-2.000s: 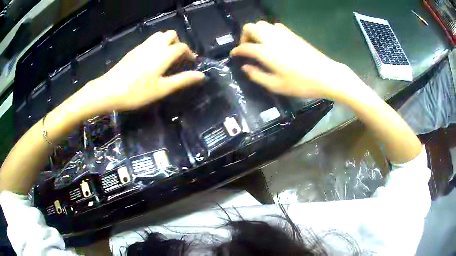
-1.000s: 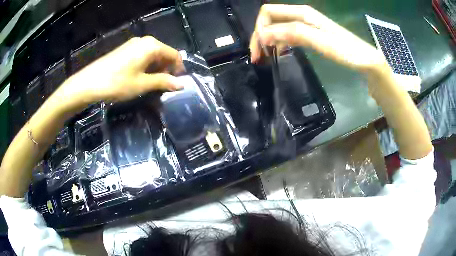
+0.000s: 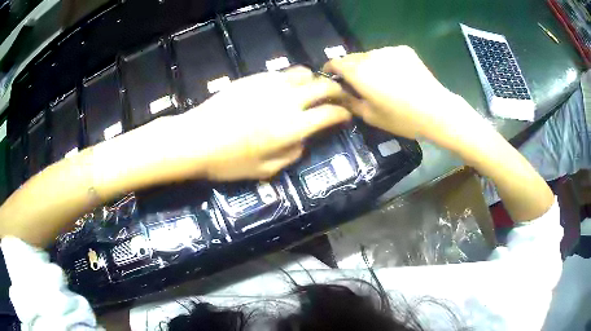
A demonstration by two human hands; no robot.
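The black packing tray (image 3: 304, 234) holds rows of flat black units under shiny clear film. My left hand (image 3: 259, 123) reaches across the front row, its fingertips close to my right hand. My right hand (image 3: 382, 84) is at the right end of the tray, fingers bent at the top of a front-row unit (image 3: 329, 176) with a printed lower panel. Both hands seem to pinch film or the unit's upper edge; what is between the fingers is hidden. Back-row units (image 3: 259, 35) show small white labels. More printed panels (image 3: 249, 203) show along the front.
A white-edged sheet with a dark grid (image 3: 500, 71) lies on the green bench (image 3: 415, 22) at right. A thin stick (image 3: 548, 32) lies beyond it. Crumpled clear plastic (image 3: 431, 226) sits in a carton below the bench edge. A red-edged item is at the top right corner.
My left hand has moved right across the tray, close to my right hand, which has come lower. The film-covered units now reach further right, and the back-row labels show more.
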